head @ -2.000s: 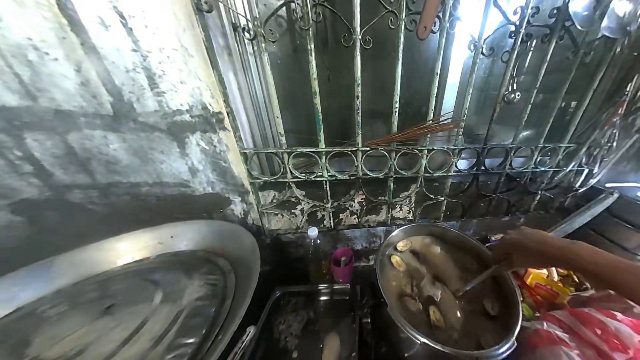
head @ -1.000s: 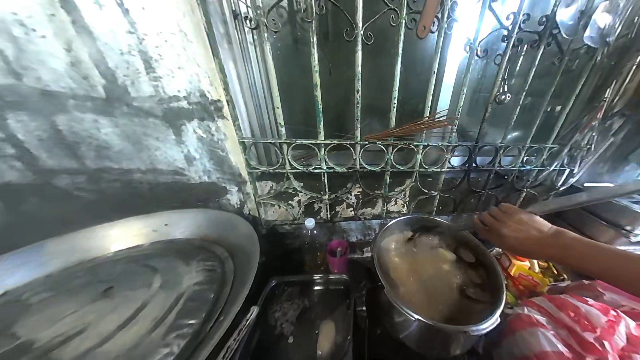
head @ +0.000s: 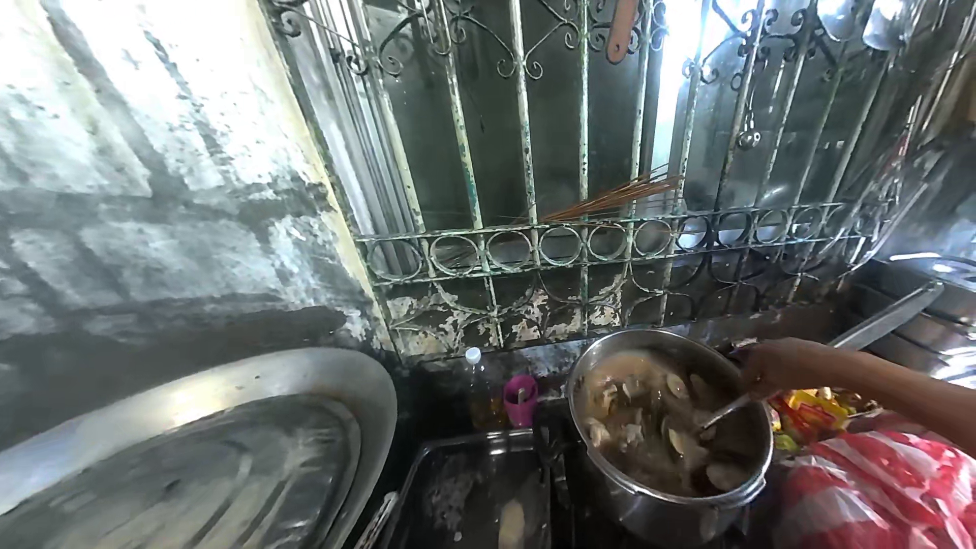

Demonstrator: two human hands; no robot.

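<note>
My right hand [head: 776,367] is closed around the handle of a metal utensil [head: 726,412], above the right rim of a large metal pot [head: 627,488]. The utensil's lower end dips into brown broth, so its head is hidden. Pale chunks and sliced pieces [head: 682,444] lie in the liquid. Behind my hand, a long flat metal bar or handle [head: 888,315] slants up to the right. My left hand is out of view.
Left of the pot are a dark rectangular tray [head: 473,496], a magenta cup [head: 521,402] and a clear bottle [head: 478,389]. A wide metal pan [head: 374,396] stands at far left. A red-and-white plastic bag [head: 877,488] lies right, before colourful packets [head: 820,412]. A metal grille [head: 534,255] rises behind.
My right hand rose to the pot's back right edge, then came back lower on the right side. The pieces in the broth have shifted, and more of them show than one second ago.
</note>
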